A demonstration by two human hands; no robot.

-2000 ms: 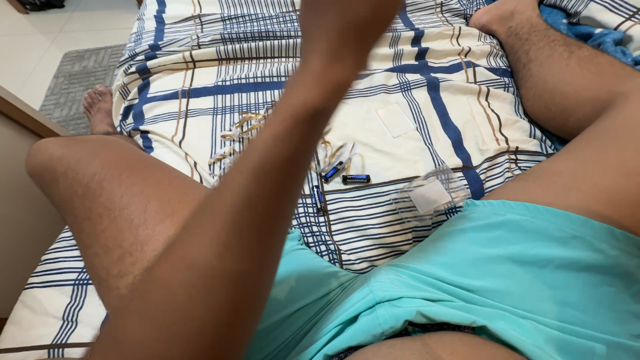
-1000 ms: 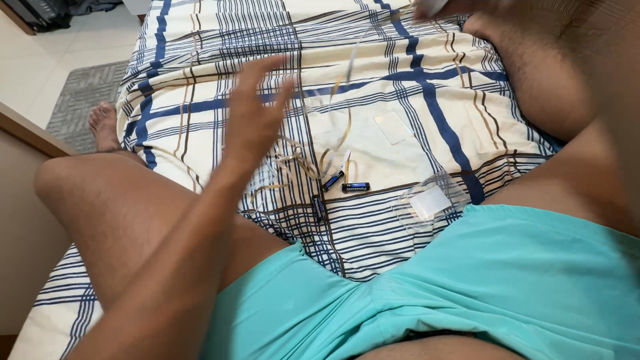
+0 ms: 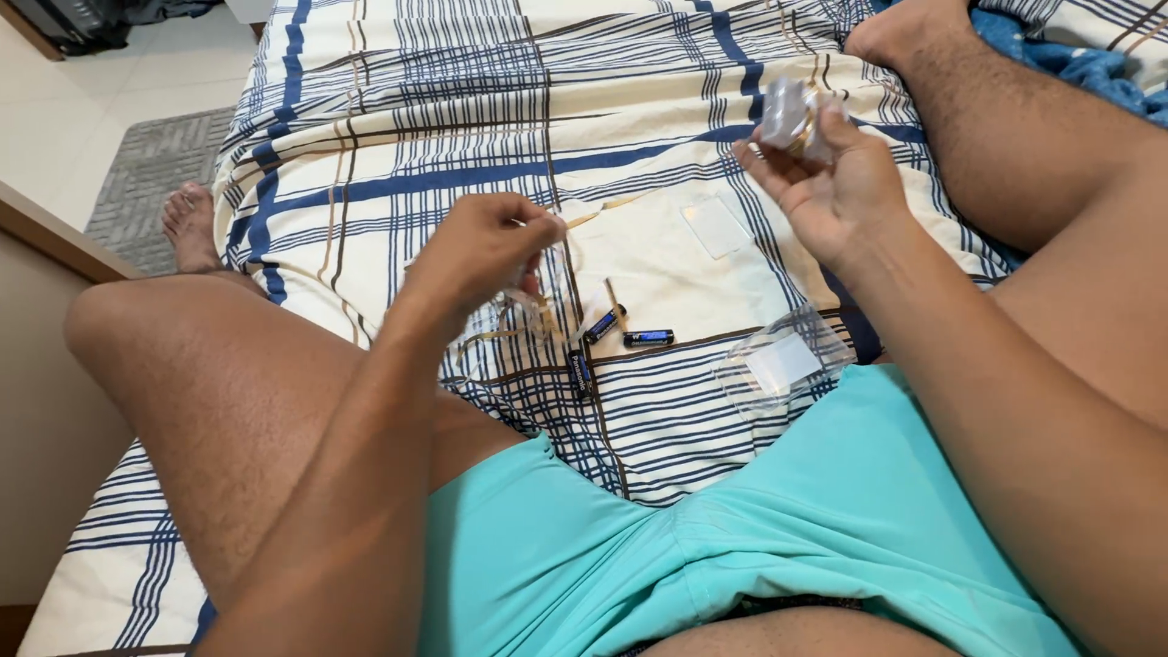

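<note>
My left hand [image 3: 497, 251] pinches a thin tan ribbon-like strand [image 3: 602, 212] between thumb and fingers. More of this strand lies in a loose tangle [image 3: 529, 319] on the sheet under that hand, with clear plastic among it. At the upper right my right hand [image 3: 844, 178] holds a small grey and clear block [image 3: 789, 117], with some strand wound on it; what it is exactly, I cannot tell. Three dark blue and black cylindrical batteries lie near the tangle: one flat [image 3: 649, 338], one slanted [image 3: 605, 324], one pointing toward me [image 3: 579, 372].
A clear plastic pouch with a white card [image 3: 783, 365] lies by the teal shorts [image 3: 776, 511]. A thin clear rectangular sheet [image 3: 715, 228] rests farther up the striped bedsheet [image 3: 438, 146]. My bent legs flank these things. A blue blanket [image 3: 1077, 59] is at upper right.
My left hand, blurred and raised a second ago, is now low over the tangle, pinching the strand. My right hand has come into fuller view with the block in it.
</note>
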